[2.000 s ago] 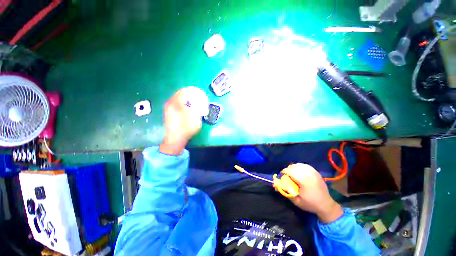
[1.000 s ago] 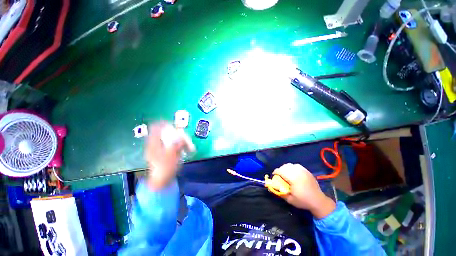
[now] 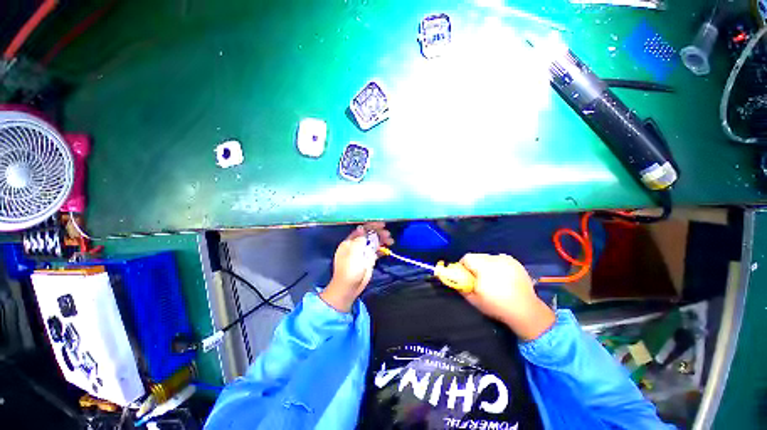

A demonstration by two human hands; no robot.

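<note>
My left hand [image 3: 354,263] holds a small pale part [image 3: 372,240] in its fingertips, just below the bench edge; its detail is lost in blur. My right hand [image 3: 507,296] grips the orange-yellow handle of the air blow gun [image 3: 455,276]. Its thin metal nozzle points left, with the tip at the part. On the green bench lie a white back cover [image 3: 312,138], a smaller white piece with a dark centre hole [image 3: 229,154], and three watch cases, at the front [image 3: 355,162], behind it [image 3: 369,105] and farther back [image 3: 435,36].
An electric screwdriver [image 3: 614,122] lies on the right beside a thin dark stick [image 3: 639,86] and a blue perforated pad [image 3: 652,50]. Lamp glare whitens the bench centre. A fan [image 3: 32,170] and printed box [image 3: 88,336] are left. The orange hose [image 3: 580,252] loops right of my right hand.
My left hand has moved from over the bench down to the blow gun nozzle, now holding a small part. The white back cover lies uncovered on the bench. The right hand moved slightly; the view shifted.
</note>
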